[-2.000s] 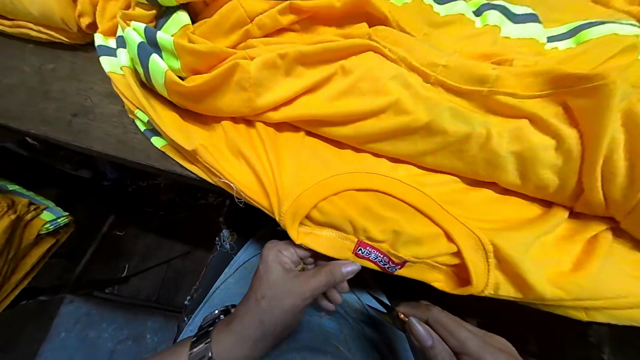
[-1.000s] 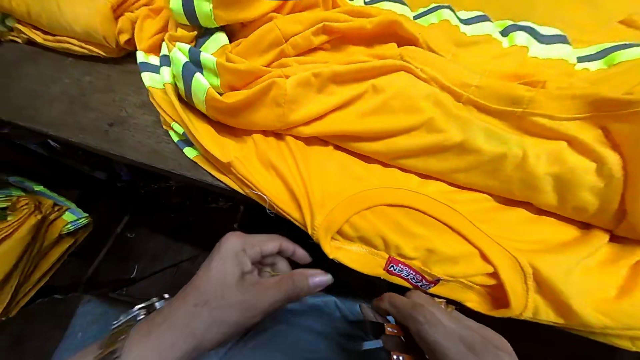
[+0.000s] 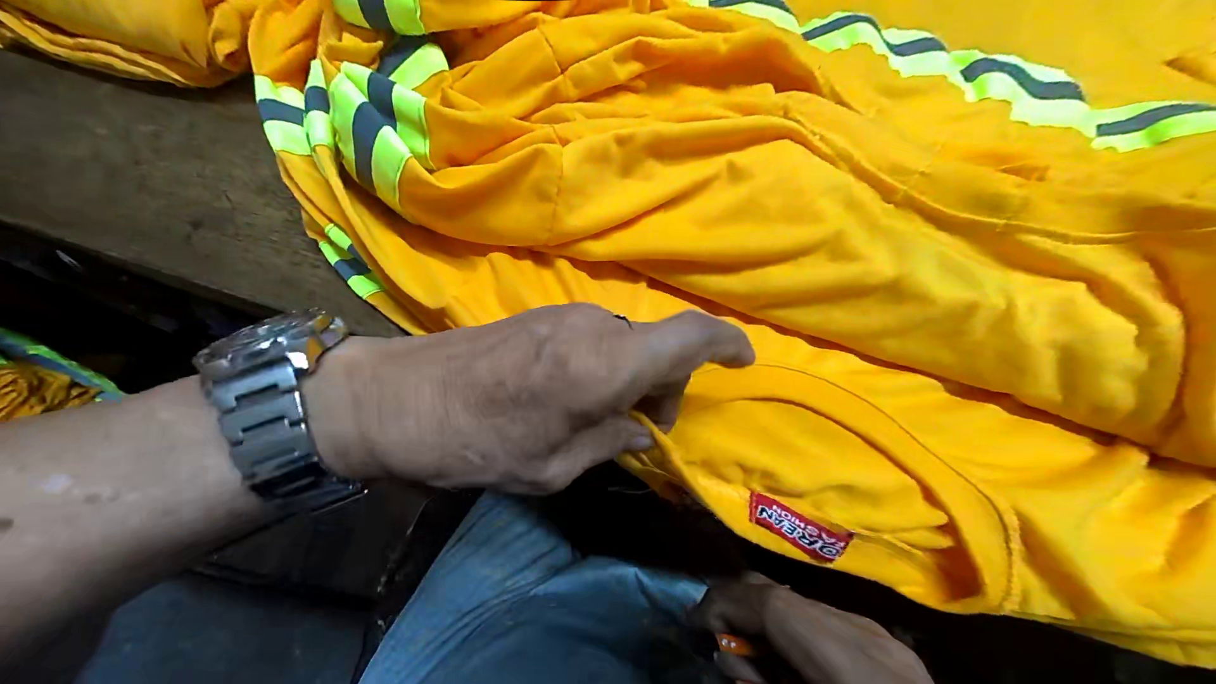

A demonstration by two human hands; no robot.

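A yellow-orange knit shirt lies with its ribbed round collar toward me and a red woven label inside the neck. My left hand, with a metal-band wristwatch on the wrist, pinches the collar's left edge between thumb and fingers. My right hand is low in the view, below the collar and over my lap, its fingers closed around a small tool with an orange part. Most of that tool is hidden, so its kind cannot be told.
More yellow-orange garments with lime and grey reflective tape are heaped behind the collar. A wooden bench top runs along the left. Another folded garment lies lower left, beyond my forearm. My jeans are under the bench edge.
My left hand has moved up from below the collar and taken hold of its left edge. My right hand has drawn down, away from the label.
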